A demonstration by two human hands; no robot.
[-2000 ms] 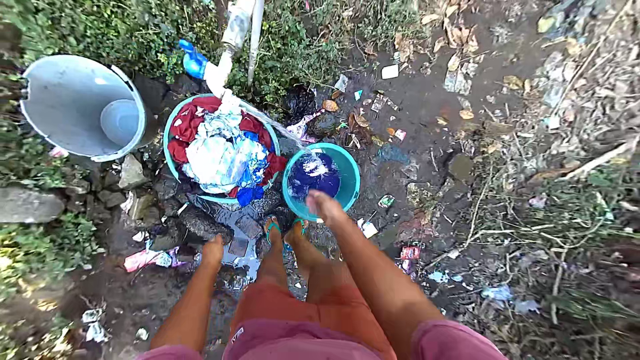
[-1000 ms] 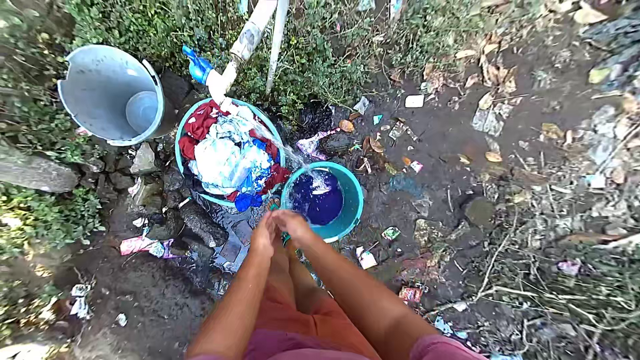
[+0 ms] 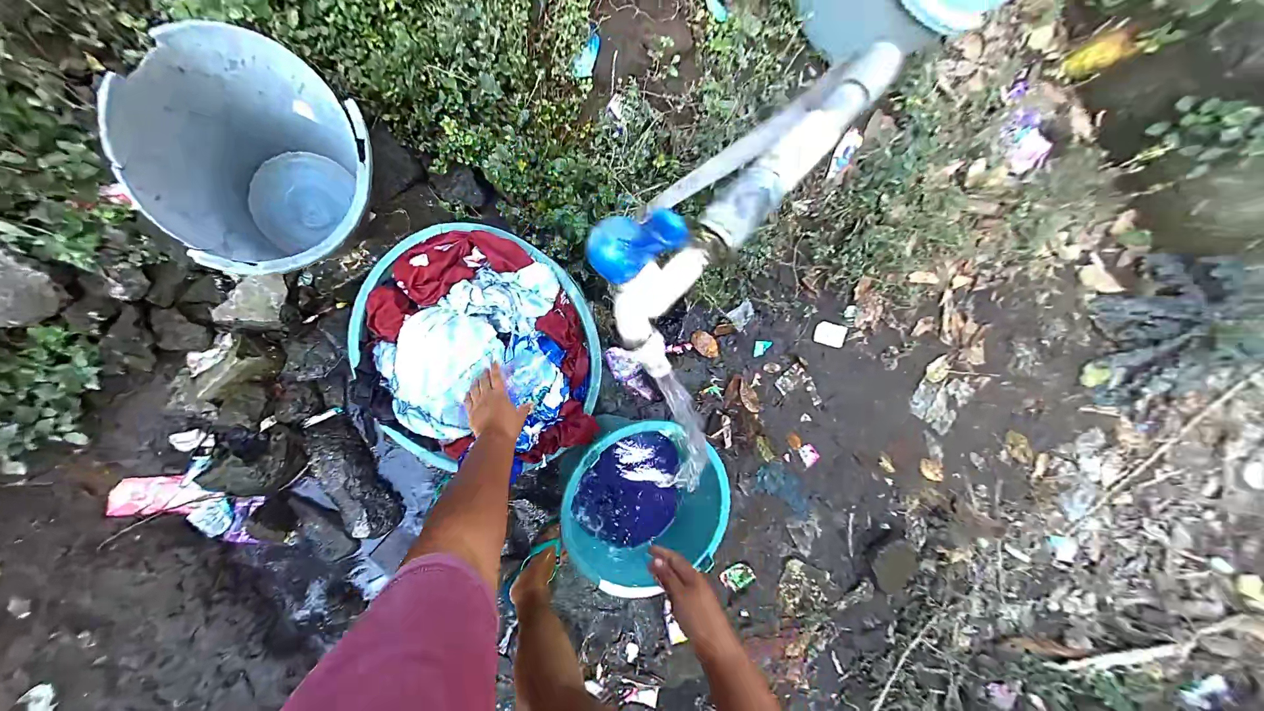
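My left hand [image 3: 497, 403] lies with spread fingers on or just over the white and blue cloth [image 3: 449, 367] in a round tub [image 3: 357, 321] heaped with clothes, among them dark red cloth [image 3: 434, 269]. My right hand [image 3: 686, 588] is near the lower right rim of a teal bucket [image 3: 719, 494]; whether it touches the rim I cannot tell. It holds nothing that I can see. Dark blue-purple content [image 3: 627, 499], partly white on top, shows in the bucket. Water runs into it from a white pipe spout [image 3: 647, 348] with a blue valve handle [image 3: 632, 242].
A large grey bucket [image 3: 212, 128] with a broken rim stands at the upper left, beside stones [image 3: 252, 301]. My foot in a sandal [image 3: 533, 573] is just left of the teal bucket. Litter and dry leaves [image 3: 956, 365] cover muddy ground on the right.
My hands, together in front of the tub and bucket a second ago, are now apart: the left at the clothes, the right by the teal bucket. The view has shifted, and more of the pipe shows.
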